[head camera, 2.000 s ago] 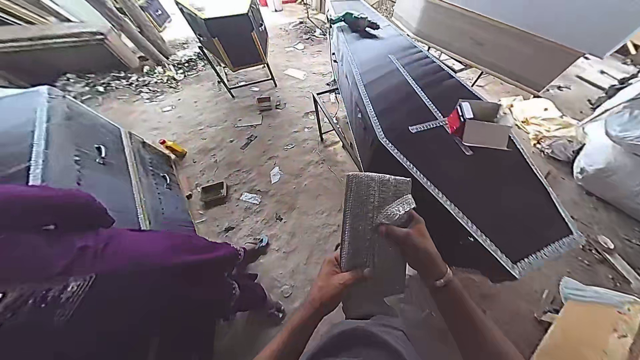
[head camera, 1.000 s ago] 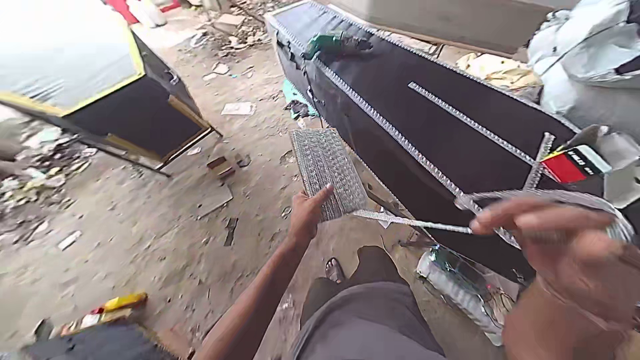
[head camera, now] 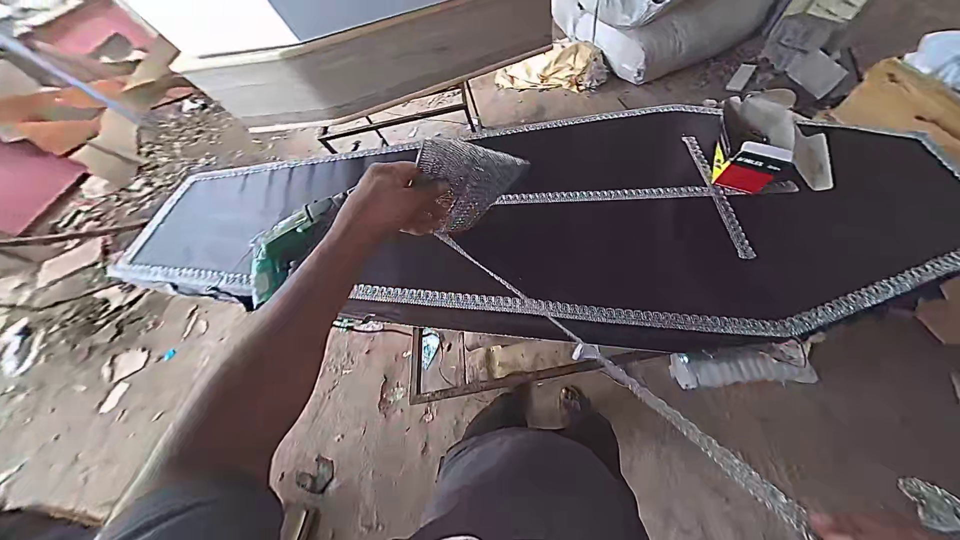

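Note:
My left hand [head camera: 401, 196] grips a flat card wound with silver braid trim [head camera: 476, 180] above a dark cloth-covered coffin [head camera: 600, 247]. From the card an unwound strip of the trim [head camera: 675, 420] runs down across the coffin's near edge to the lower right. There my right hand [head camera: 847, 525] shows only as a blur at the frame's bottom edge, by the strip's end; its fingers are hidden. Silver trim borders the lid, and a trim cross [head camera: 720, 196] lies on it. A green power tool [head camera: 281, 251] rests near the narrow end, partly behind my left forearm.
On the lid stands an opened small carton [head camera: 757, 161] with a red and black side. A metal stand [head camera: 450, 390] shows under the coffin. Another pale coffin [head camera: 360, 67] is behind. White sacks [head camera: 660, 45], a yellowish cloth [head camera: 555, 67] and scattered scraps lie on the ground.
The view has swung round towards the coffin. My left hand has moved over the lid with the wound card. A longer stretch of trim now hangs off it, and my right hand has gone mostly out of view.

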